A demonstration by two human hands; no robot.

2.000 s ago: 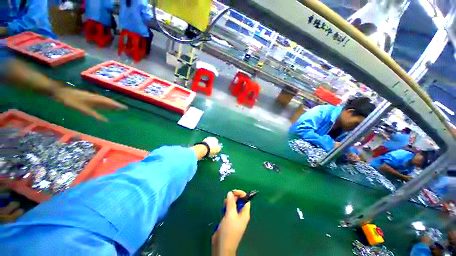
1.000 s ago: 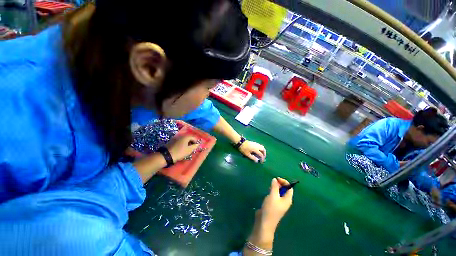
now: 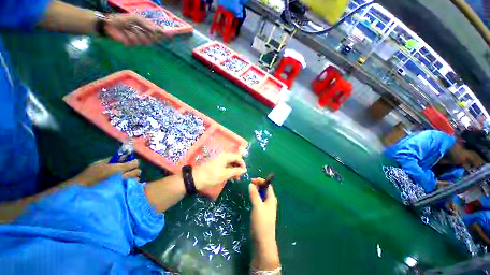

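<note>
My left hand, with a black wristband, is over the near right corner of the salmon-pink parts tray. Its fingertips are pinched on a small silvery component, mostly hidden by the fingers. My right hand holds small dark-jawed cutters with blue handles, just right of my left fingertips. The jaws point up and right; whether they are parted is unclear. Thin bright offcuts lie scattered on the green surface below my hands. A large silvery heap fills the tray's joined sections; few parts are in the end section.
At left, another worker's hand reaches over the belt and another hand holds a blue-handled tool. Red trays and a white card lie at the far side. Small component clusters lie beyond my hands. A worker sits at right.
The neighbouring worker's head has left the view, uncovering the tray. My left hand has moved from inside the tray's end section to its edge, close to the cutters in my right hand.
</note>
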